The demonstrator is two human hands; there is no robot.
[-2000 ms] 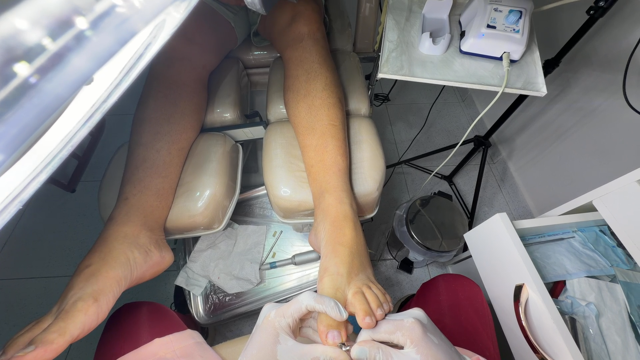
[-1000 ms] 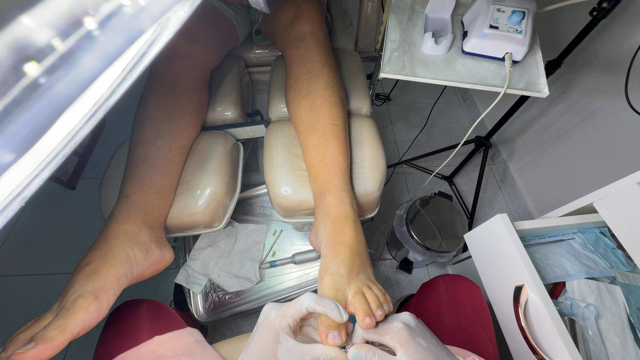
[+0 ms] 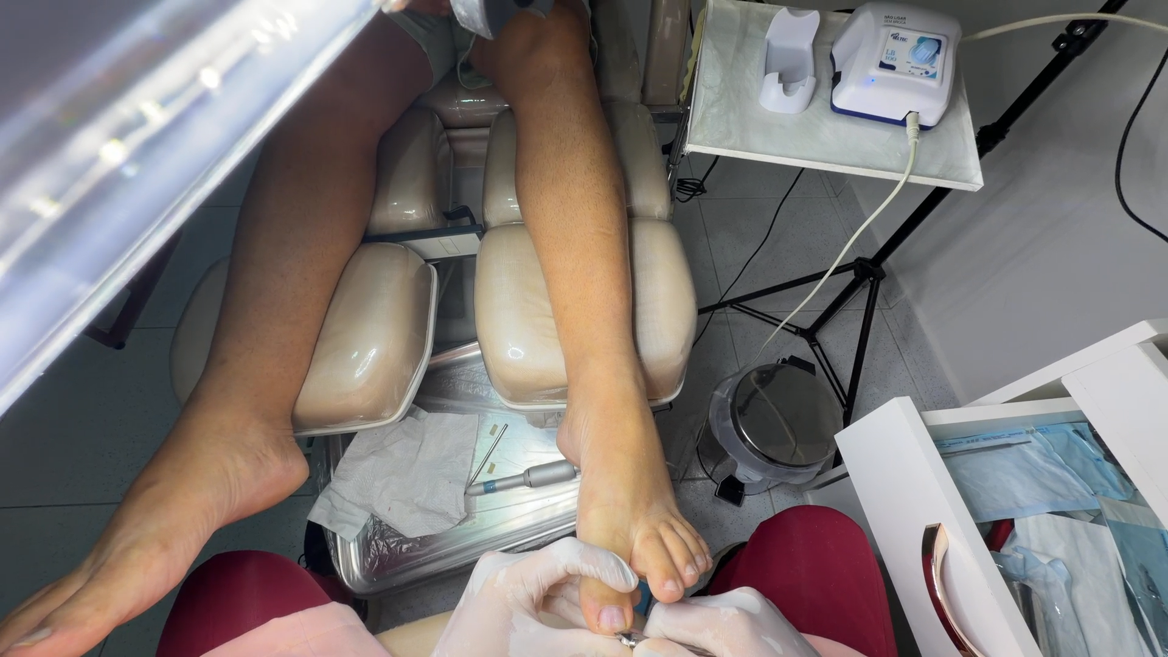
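Observation:
White gloves cover both hands at the bottom of the head view. My left hand [image 3: 534, 602] is closed around the big toe [image 3: 606, 610] of another person's foot [image 3: 620, 484]. My right hand [image 3: 725, 625] holds a small metal instrument [image 3: 630, 639], whose tip lies at the edge of the toenail; most of it is hidden by the fingers. Behind the foot, a film-wrapped metal tray [image 3: 411, 561] bears a white paper towel [image 3: 406, 470], a thin metal tool [image 3: 489, 453] and a grey rotary handpiece [image 3: 529, 477].
The person's legs rest on beige padded leg supports [image 3: 365, 338]. A lit lamp [image 3: 137, 137] crosses the upper left. At right are a side table [image 3: 830, 151] with a white control unit [image 3: 899, 68], a tripod stand [image 3: 867, 274], a pedal bin [image 3: 787, 415] and a drawer [image 3: 922, 538] of packets.
My right hand has shifted slightly at the toe. My left hand keeps its hold, and the foot stays in place.

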